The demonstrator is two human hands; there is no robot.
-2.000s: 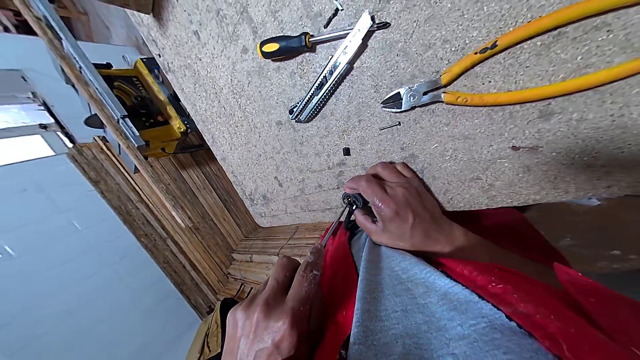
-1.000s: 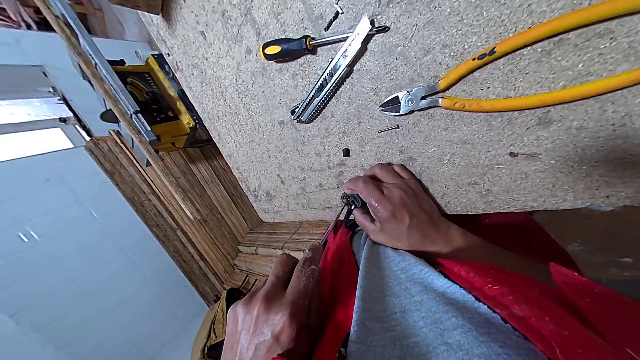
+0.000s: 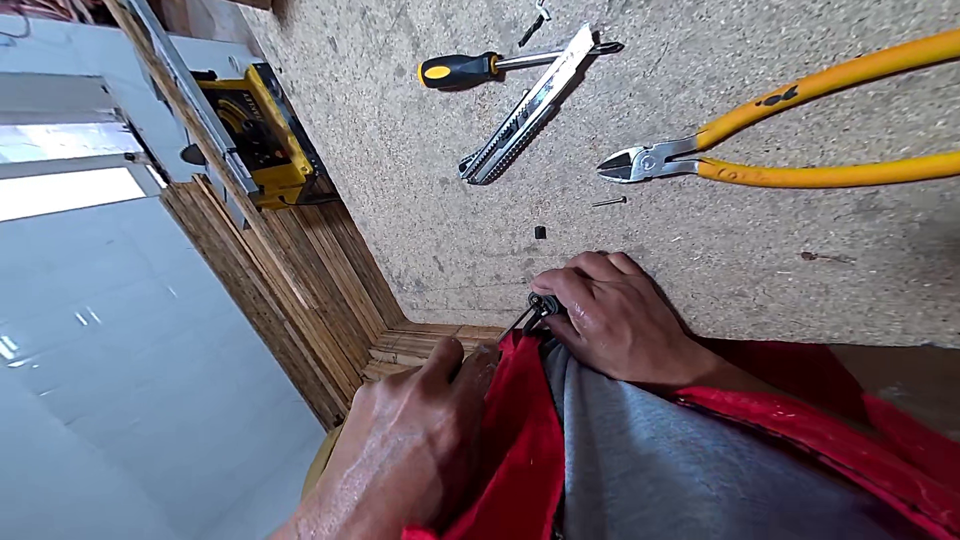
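Note:
My right hand (image 3: 615,319) holds a small round dark part (image 3: 543,304) between thumb and fingers at the board's near edge. A short dark cable or lead seems to run down from it. From the lower left comes my left hand (image 3: 420,420), closed on a tool whose thin metal shaft (image 3: 514,324) reaches the dark part; the handle is hidden in the hand. Beyond my right hand lie a small black piece (image 3: 540,232) and a small nail or screw (image 3: 609,201). Diagonal cutters with yellow handles (image 3: 652,161) lie open at the right.
A snap-off utility knife (image 3: 529,109) rests across the shaft of a black and yellow screwdriver (image 3: 459,71) on the particle board (image 3: 420,225). A small black and white piece (image 3: 534,26) is above them. Stacked boards (image 3: 277,277) and a yellow-black machine (image 3: 262,135) stand left.

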